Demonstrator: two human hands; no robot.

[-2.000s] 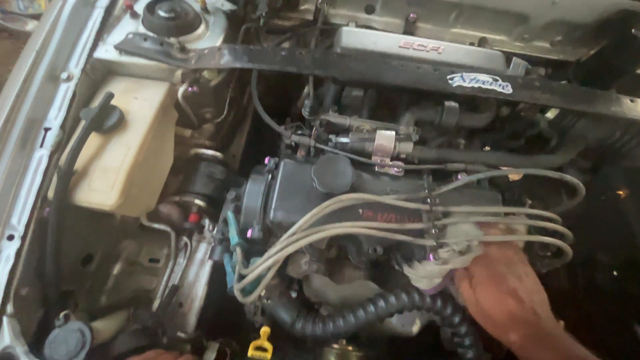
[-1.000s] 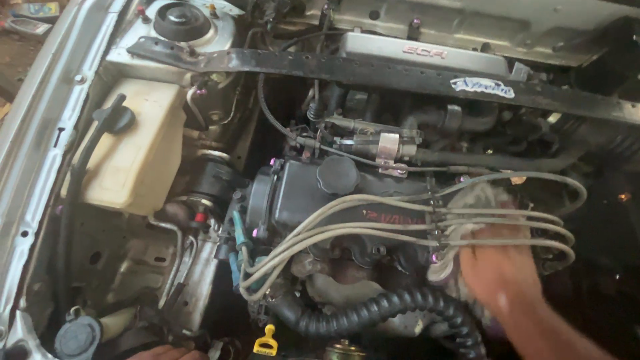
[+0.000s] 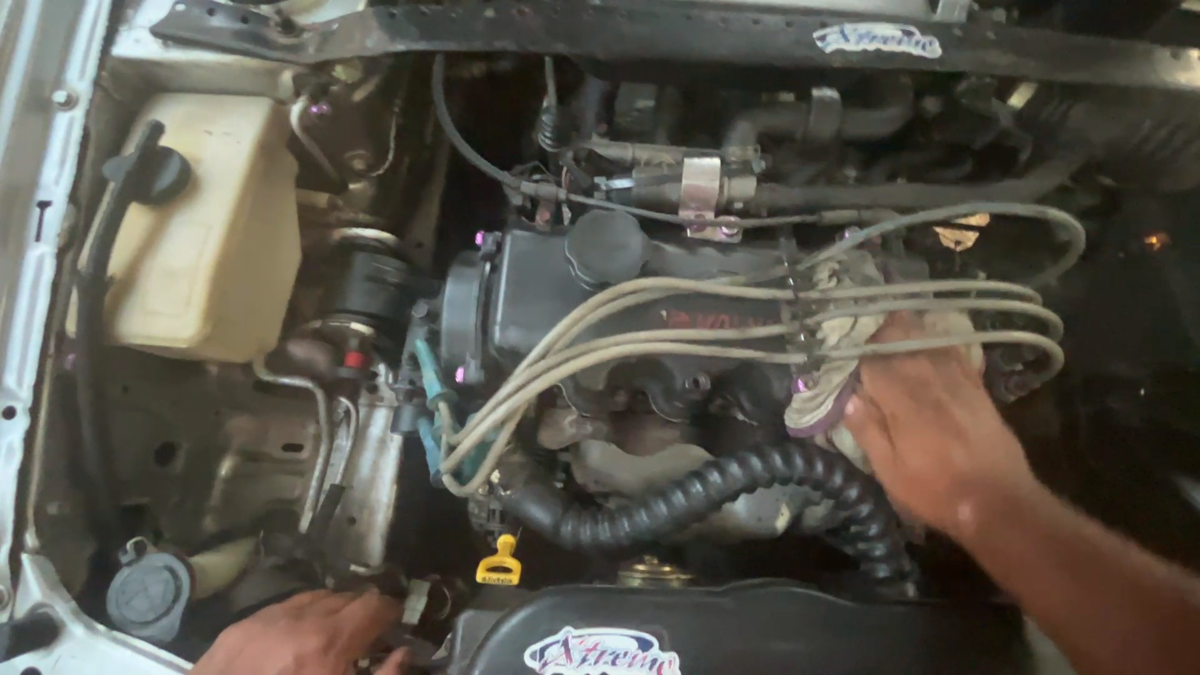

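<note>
My right hand (image 3: pixel 937 422) grips a light cloth (image 3: pixel 830 356) and presses it against the right end of the black engine valve cover (image 3: pixel 562 291), beneath the grey spark plug wires (image 3: pixel 656 349). Its fingertips are partly hidden by the cloth and wires. At the lower left, my left hand (image 3: pixel 314 633) rests by the front edge of the engine bay, beside the black plastic cover (image 3: pixel 750 619); its fingers are partly out of view, and I cannot tell whether they hold anything. The black oil filler cap (image 3: pixel 606 247) sits on the valve cover.
A cream plastic reservoir (image 3: pixel 211 225) stands at the left. A dark strut bar (image 3: pixel 600 36) crosses the top. A black corrugated hose (image 3: pixel 675 502) curves below the engine, near a yellow dipstick handle (image 3: pixel 499 562). A washer filler cap (image 3: pixel 148 591) is at the lower left.
The cloth and my right hand have shifted about the valve cover's right end. My left hand shows more at the bottom edge. The view has tilted down, bringing the front black cover in.
</note>
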